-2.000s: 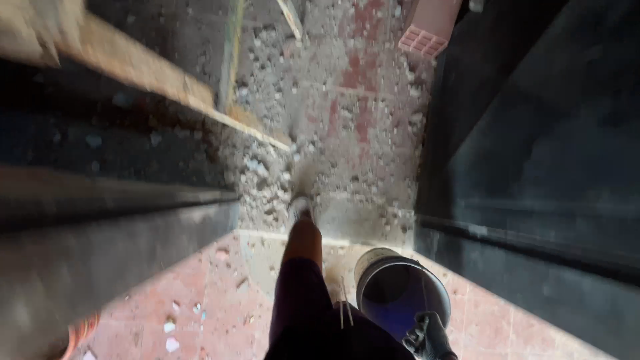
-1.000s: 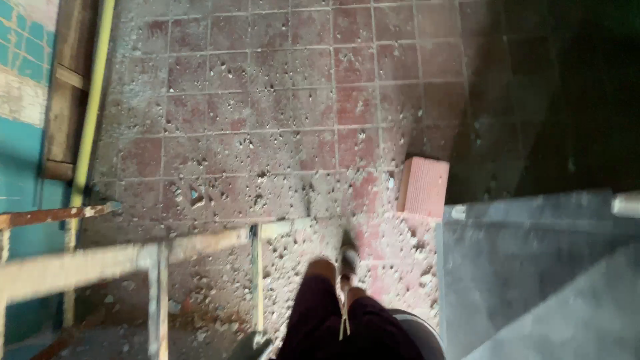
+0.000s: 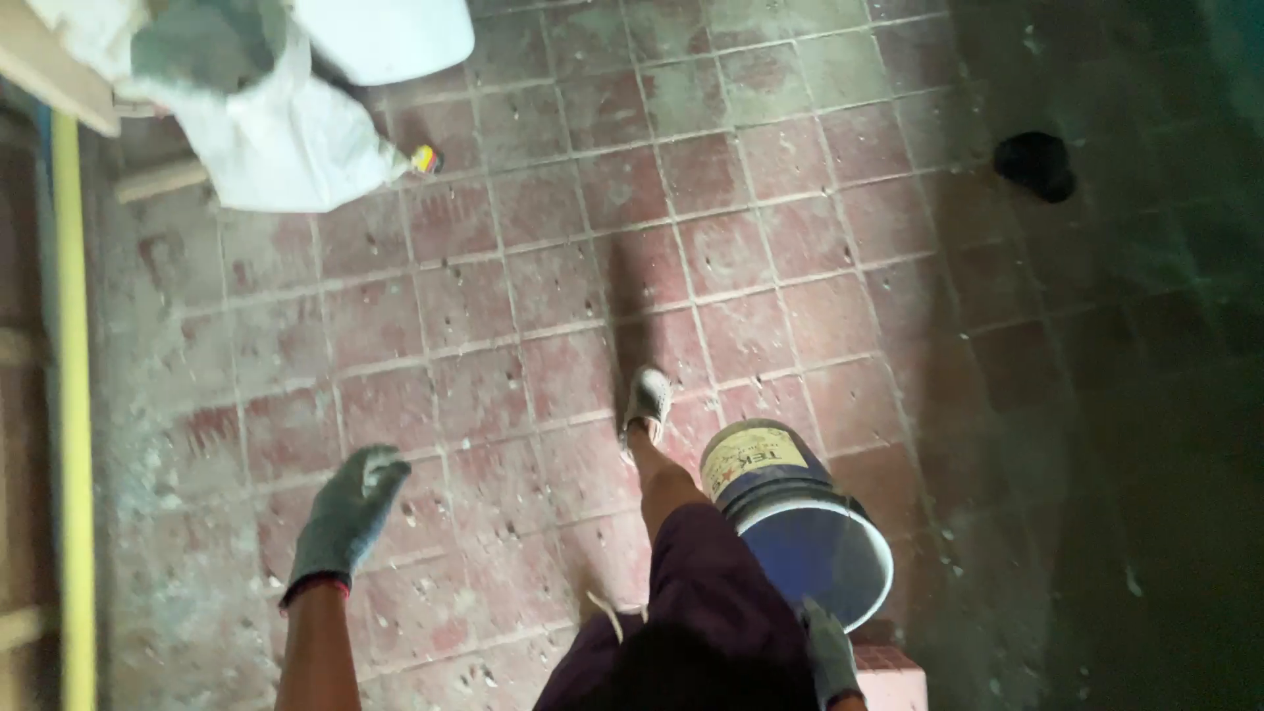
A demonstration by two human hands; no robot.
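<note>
My left hand (image 3: 351, 513), in a grey knit work glove with a dark and red cuff, hangs over the tiled floor at the lower left. Its fingers are loosely curled, with nothing seen in them. At the lower right my right hand (image 3: 829, 647), gloved too, is at the near rim of a plastic bucket (image 3: 765, 464) and seems to grip it; the fingertips are partly hidden. The bucket hangs tilted beside my right leg, its blue inside facing me, with a pale label bearing writing. No load shows in the part of the inside that is visible.
A hollow clay brick (image 3: 894, 686) lies behind the bucket. White sacks (image 3: 286, 138) and a white container (image 3: 390, 35) stand at the upper left, near a small yellow and red item (image 3: 427, 159). A yellow pole (image 3: 73, 415) runs along the left side. A dark object (image 3: 1035, 166) lies at the upper right.
The view has moved far along the floor, from rubble and a wooden frame to the area with the sacks. My left hand has come into view, and the bucket shows more fully than one second ago.
</note>
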